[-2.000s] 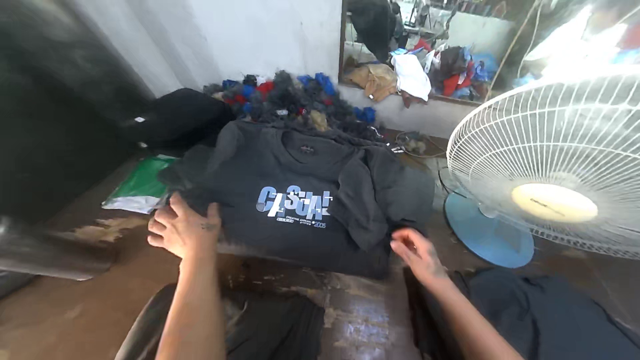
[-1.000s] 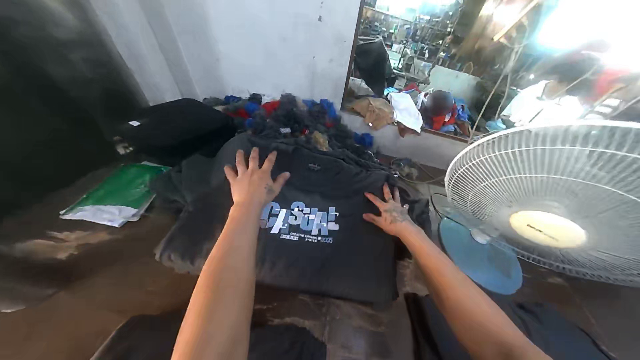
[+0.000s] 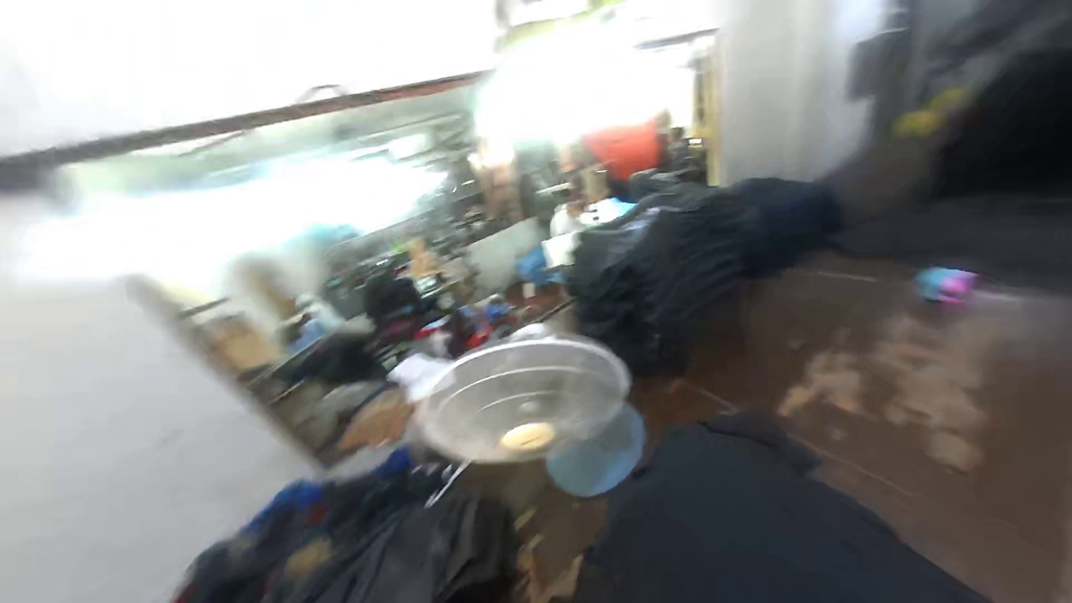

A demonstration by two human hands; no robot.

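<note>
Neither my left hand nor my right hand shows in the head view, which is blurred. Dark cloth (image 3: 754, 519), apparently a garment or a pile of them, lies at the bottom right of centre. At the bottom left is a heap of dark fabric with blue and red pieces (image 3: 293, 536), beside more dark cloth (image 3: 444, 544). The printed front of the dark T-shirt cannot be seen.
A round fan (image 3: 523, 398) with a blue base (image 3: 599, 452) stands near the middle. Behind it is a large pile of dark garments (image 3: 662, 268). A white wall (image 3: 151, 452) borders the left, and brown floor (image 3: 871, 402) spreads to the right.
The view has swung strongly to the right and tilted. Both hands, seen on the dark printed T-shirt one second ago, are out of the frame.
</note>
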